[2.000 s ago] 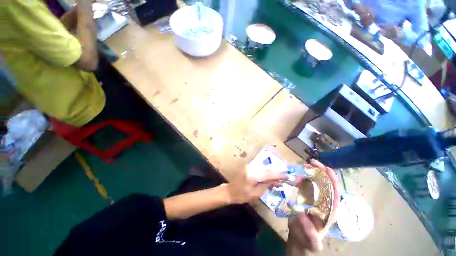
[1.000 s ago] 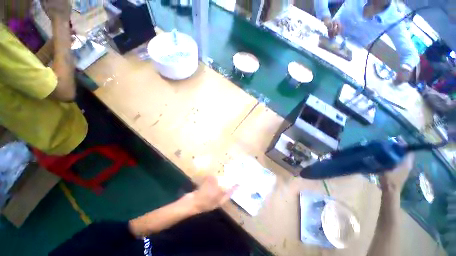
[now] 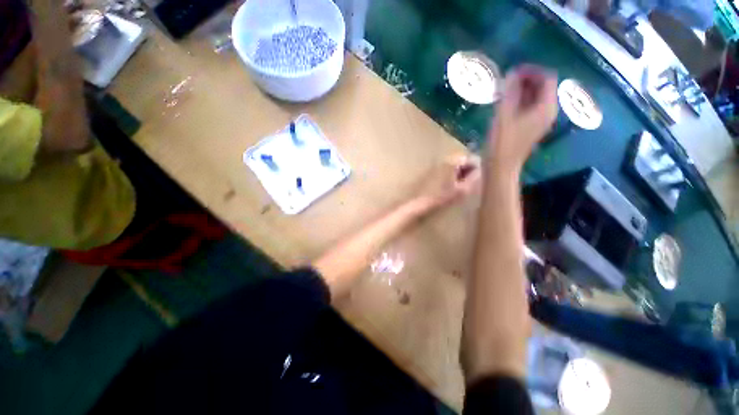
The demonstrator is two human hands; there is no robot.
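Note:
A white square base plate (image 3: 279, 180) lies on the bench left of my hands, with several dark-tipped posts upright on it. My left hand (image 3: 462, 177) is over the bench's far edge, fingers curled and blurred; no object shows in it. My right hand (image 3: 528, 101) is raised near the belt, between two pale round discs (image 3: 472, 77) (image 3: 579, 104). Its fingers are curled and blurred, and what they hold, if anything, cannot be told. The dark-blue screwdriver (image 3: 636, 334) hangs at the lower right, untouched.
A white tub (image 3: 296, 85) of small grey pieces stands beyond the plate. The metal feeder (image 3: 595, 219) is right of my forearm. A disc (image 3: 583, 387) sits with a base at lower right. A person's arm (image 3: 61, 89) and yellow clothing are at left.
My right hand has left the screwdriver and moved to the belt. My left hand has let go of the base plate, which now lies farther left, near the tub. The view has shifted.

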